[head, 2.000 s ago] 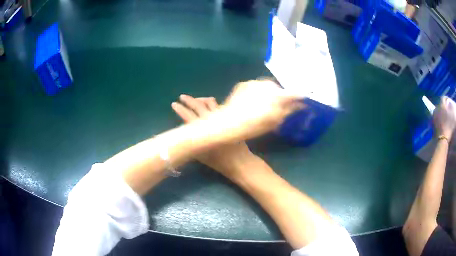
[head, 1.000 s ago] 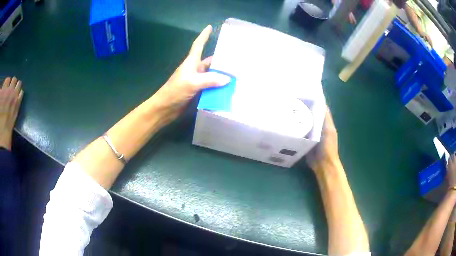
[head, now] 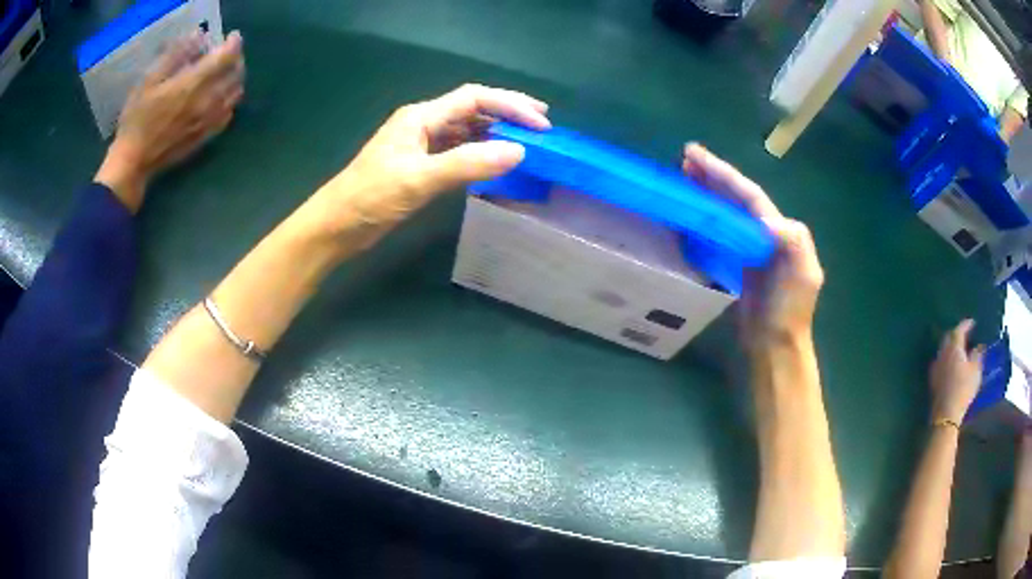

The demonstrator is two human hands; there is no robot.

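Note:
A retail carton (head: 588, 277) lies on the green table in front of me, its white printed long side towards me. Its blue lid panel (head: 634, 181) is partly lowered over the top and slightly blurred. The blue side flaps show under it at both ends. My left hand (head: 436, 153) grips the lid's left end between thumb and fingers. My right hand (head: 770, 255) holds the lid's right end. The contents are hidden under the lid.
At the far left another person's hand (head: 181, 102) is at a blue-and-white carton (head: 142, 57). A white panel with a pale strip (head: 832, 85) stands at the far right. Blue cartons (head: 939, 141) are stacked beyond it. Another person's hand (head: 956, 373) is near a carton at the right edge.
The raised lid has come down towards me over the carton, covering the white round thing inside. My right hand has moved up to the lid. Another person's hand has reached the far-left carton.

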